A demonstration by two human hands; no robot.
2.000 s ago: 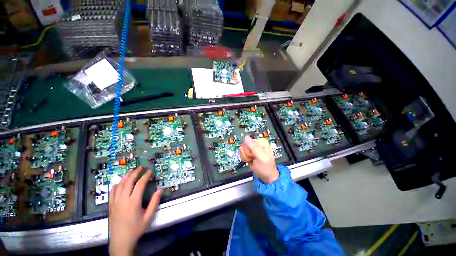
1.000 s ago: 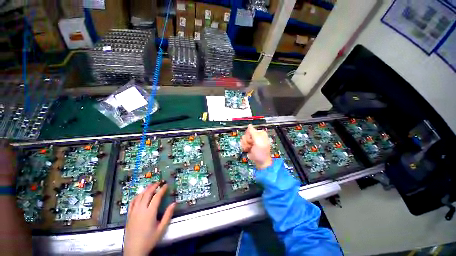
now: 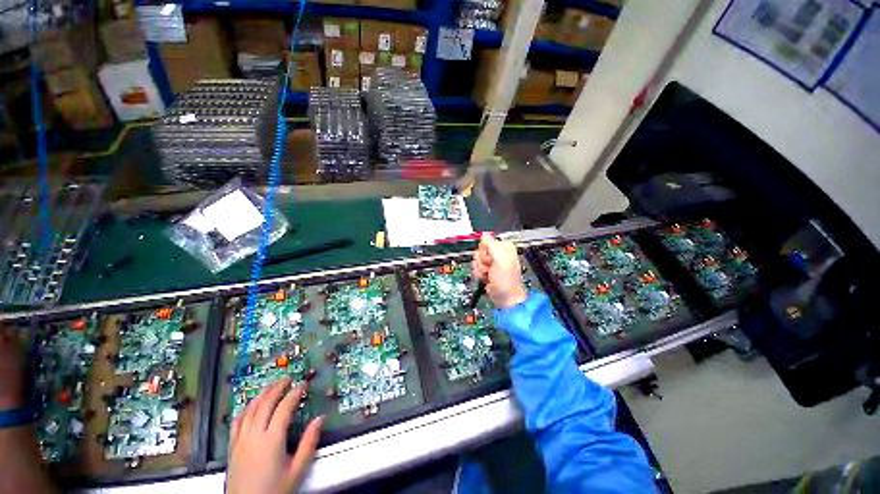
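Populated green circuit boards (image 3: pixel 357 371) lie four to a dark-framed carrier (image 3: pixel 410 338), several carriers in a row on the line. My right hand (image 3: pixel 499 272) is closed in a fist above the carrier right of centre. A thin dark tool (image 3: pixel 477 293) sticks out below the fist, its tip at the upper boards; the rest is hidden in the fist. My left hand (image 3: pixel 272 436) is open, fingers apart, by the front rail (image 3: pixel 386 429), its fingertips over the lower left board of its carrier.
Another person's arm with a blue wrist band (image 3: pixel 15 416) reaches in at the left edge. A blue coiled cord (image 3: pixel 267 207) hangs across the view. A plastic bag (image 3: pixel 228 224) and white paper (image 3: pixel 405 224) lie behind the line. A black machine hood (image 3: pixel 772 280) stands right.
The view has shifted, showing more shelving. Another person's arm has come in at the left. The dark tool now shows below my right fist. My left hand stays by the front rail.
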